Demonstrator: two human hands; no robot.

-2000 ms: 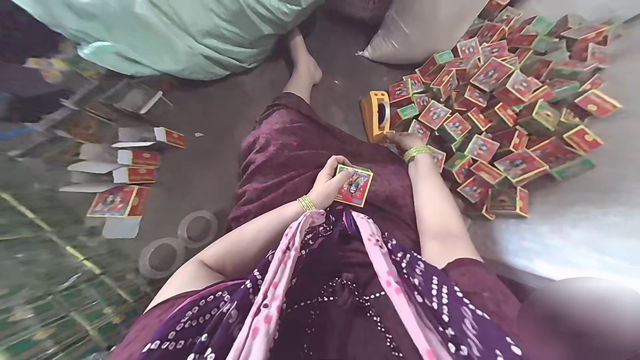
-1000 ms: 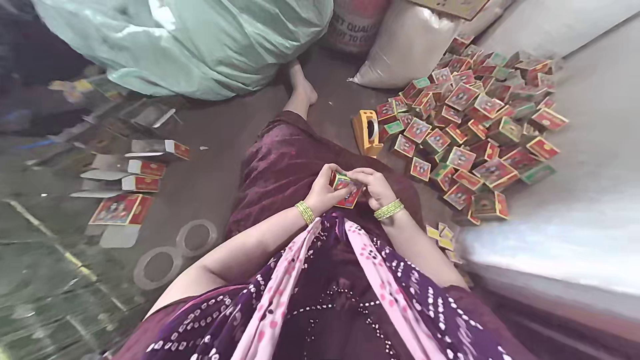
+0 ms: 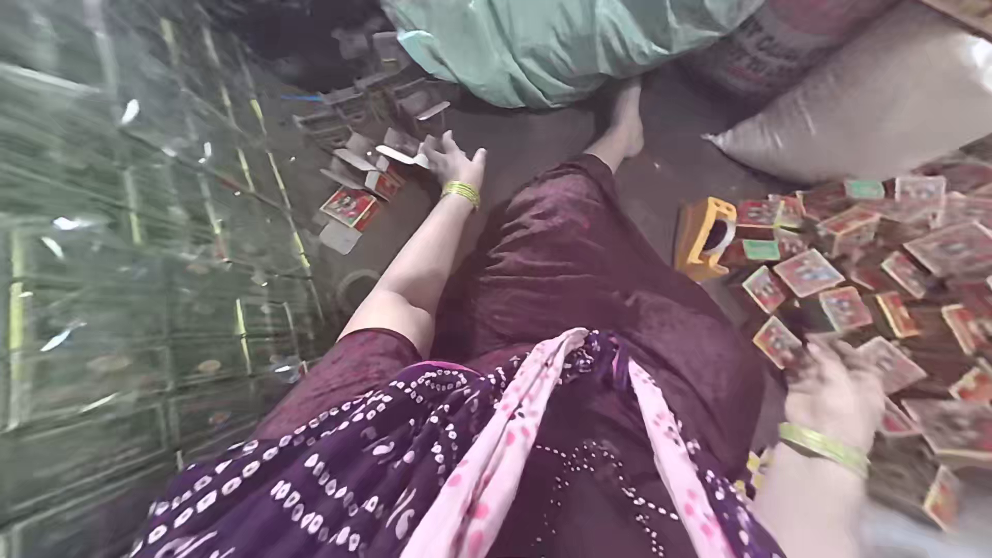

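Observation:
My left hand (image 3: 456, 164) reaches out over the floor with its fingers spread, beside a row of open-flapped cardboard boxes (image 3: 350, 208). Its fingertips are at the white flap (image 3: 401, 156) of one box; whether they touch it I cannot tell. My right hand (image 3: 835, 391) is blurred at the near edge of a large pile of small red and green printed boxes (image 3: 808, 273). One small box (image 3: 777, 342) lies just beyond its fingertips. Whether this hand holds anything is not clear.
An orange tape dispenser (image 3: 707, 239) stands on the floor between my leg and the pile. A pale green sack (image 3: 573, 46) and a whitish sack (image 3: 852, 101) lie ahead. Woven matting or bamboo slats (image 3: 155, 310) are at the left.
My hands were together on a small box over my lap; they have parted, the left to the open-flapped boxes, the right to the pile. The box is no longer over my lap. The view has swung left.

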